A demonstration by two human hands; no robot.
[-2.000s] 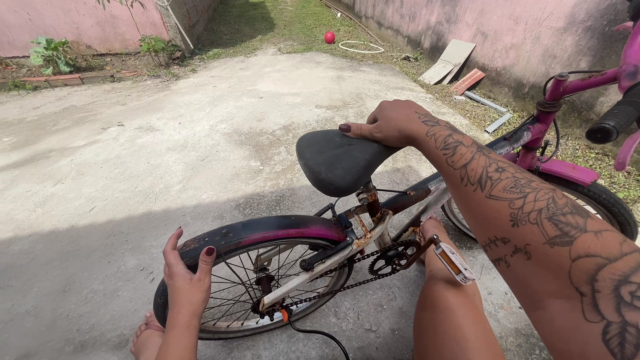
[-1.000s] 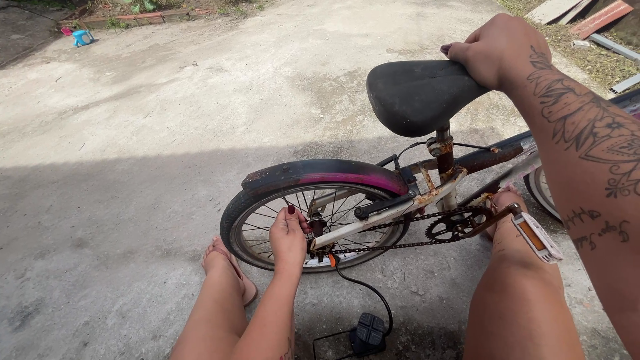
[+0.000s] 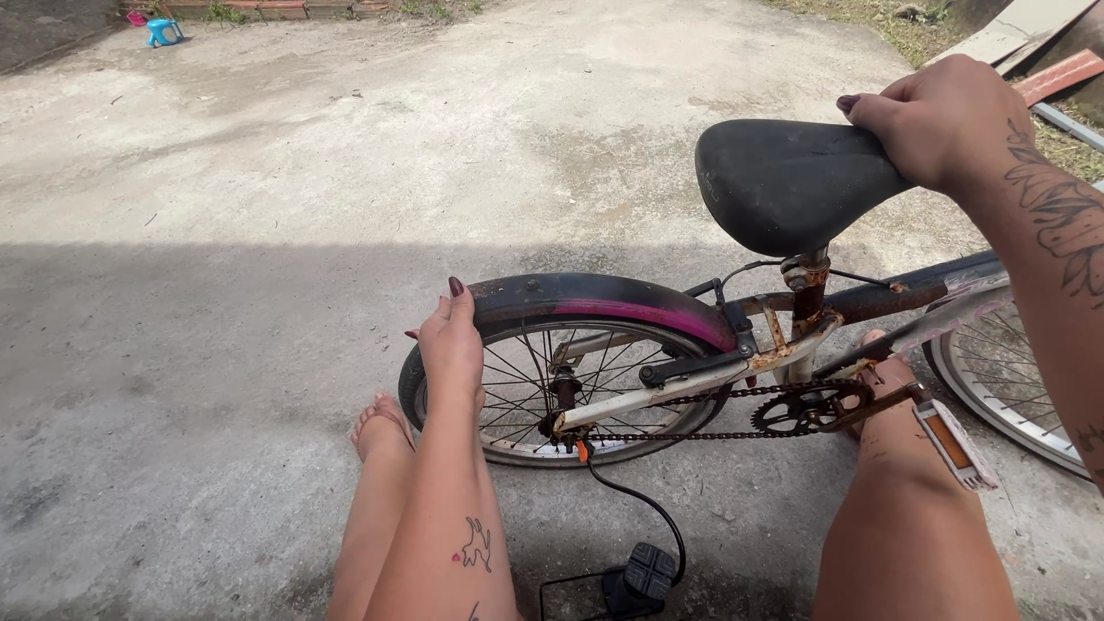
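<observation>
My right hand (image 3: 940,121) grips the front end of a black bicycle saddle (image 3: 785,181). Around the rear mudguard (image 3: 604,297), black with a magenta stripe, my left hand (image 3: 450,345) is closed at its back end, over the rear wheel's tyre (image 3: 414,388). The bicycle stands upright between my legs, with a rusty white frame (image 3: 655,398), chain and chainring (image 3: 811,407). An orange-ended connector (image 3: 582,450) sits low at the rear wheel, and a black hose (image 3: 647,496) runs from it to a foot pump (image 3: 647,571) on the concrete.
My feet in flip-flops (image 3: 379,418) are beside the wheels. A pedal (image 3: 953,444) juts out near my right leg. Boards (image 3: 1013,30) and a brick-coloured slab (image 3: 1061,78) lie at the upper right. A blue toy (image 3: 164,33) stands far off at the upper left.
My left hand has risen from near the rear hub, where it was one second ago, to the back of the mudguard. My right hand has stayed on the saddle.
</observation>
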